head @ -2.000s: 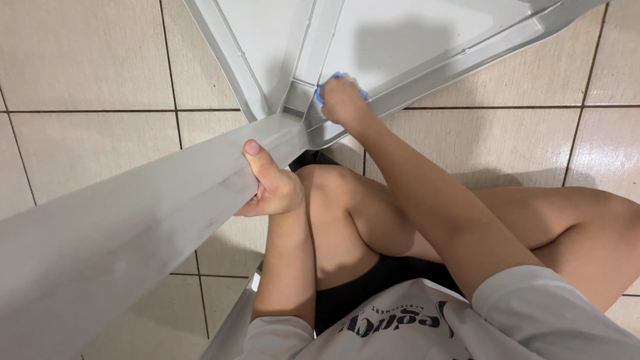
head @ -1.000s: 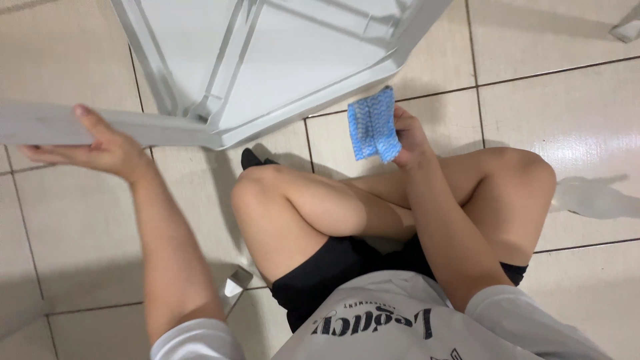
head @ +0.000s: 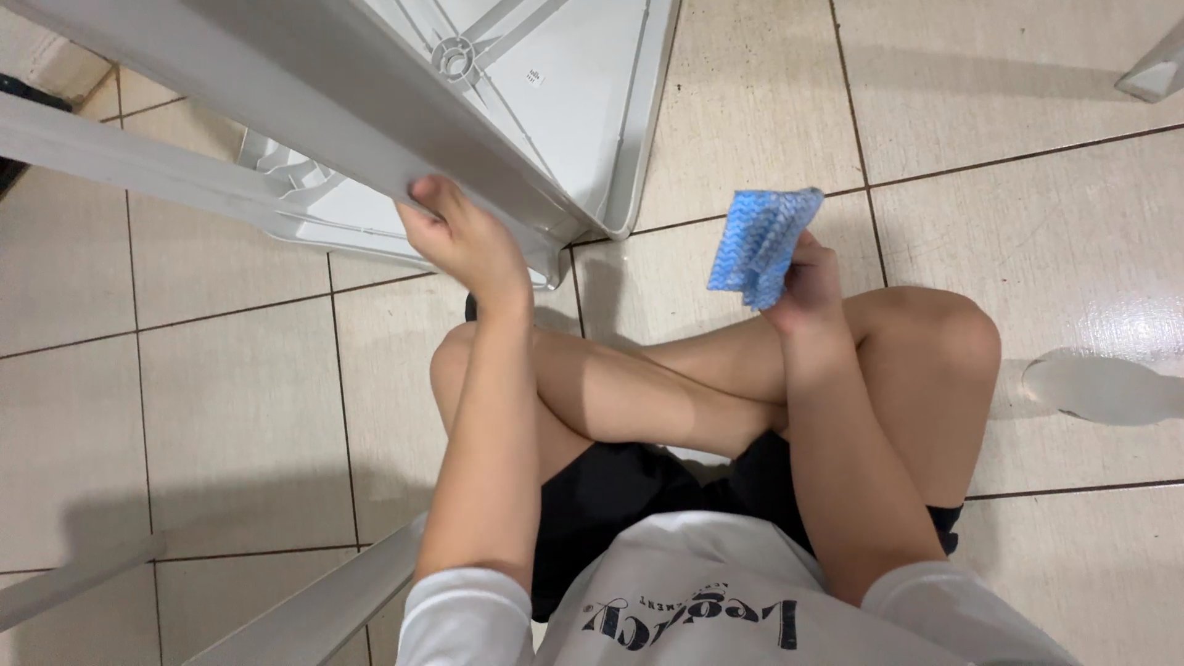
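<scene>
An upturned white plastic table rests on the floor, its ribbed underside [head: 573, 102] facing up. Against one of its legs [head: 361, 102] lies my left hand [head: 467, 245], thumb on the near face; the other fingers are partly hidden behind the leg. My right hand [head: 812, 282] pinches a folded blue-and-white wavy-patterned cleaning cloth [head: 763, 242] above my crossed legs, apart from the table.
A second table leg [head: 129, 157] extends left. Two more pale bars, one of them slanted [head: 324, 592], are at lower left. At upper right is the end of a pale leg [head: 1152, 79]; a whitish rounded object [head: 1105, 387] lies right of my knee on the tiled floor [head: 240, 425].
My right hand has come away from the table's corner with the cloth, which was pressed there two seconds ago. The table has turned, with my left hand still at a leg.
</scene>
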